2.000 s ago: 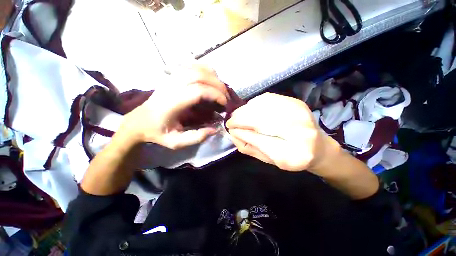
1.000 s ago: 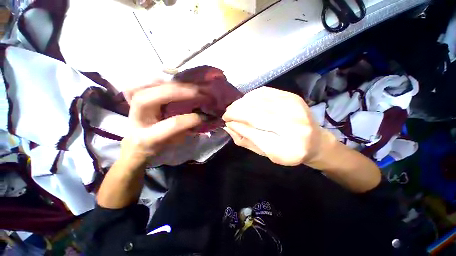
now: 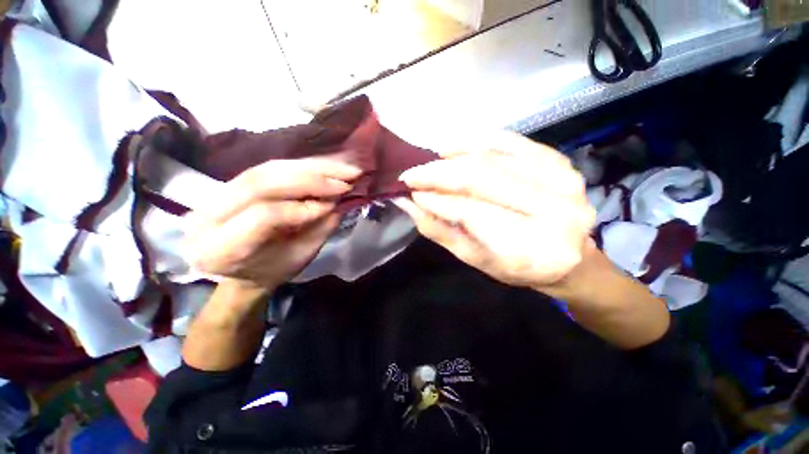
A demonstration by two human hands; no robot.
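Note:
A maroon panel (image 3: 266, 151) stretches between my two hands, with its folded upper part standing above my fingers. My left hand (image 3: 275, 213) pinches its edge between thumb and fingers. My right hand (image 3: 506, 208) pinches the same edge a little to the right. A short stretch of seam shows between the fingertips, with small pale bits at it. A white panel (image 3: 355, 253) hangs below the seam, over the black clothing. The fingertips partly hide the held edge.
White and maroon joined pieces (image 3: 62, 142) are heaped at the left. The white machine table (image 3: 523, 66) lies beyond my hands, with black scissors (image 3: 624, 44) at its right. Small cut pieces (image 3: 670, 199) lie heaped at the right, below the table edge.
My left hand has turned and closed on the edge near my right fingertips. The maroon cloth, bunched around my left fingers before, is now spread out between and above both hands.

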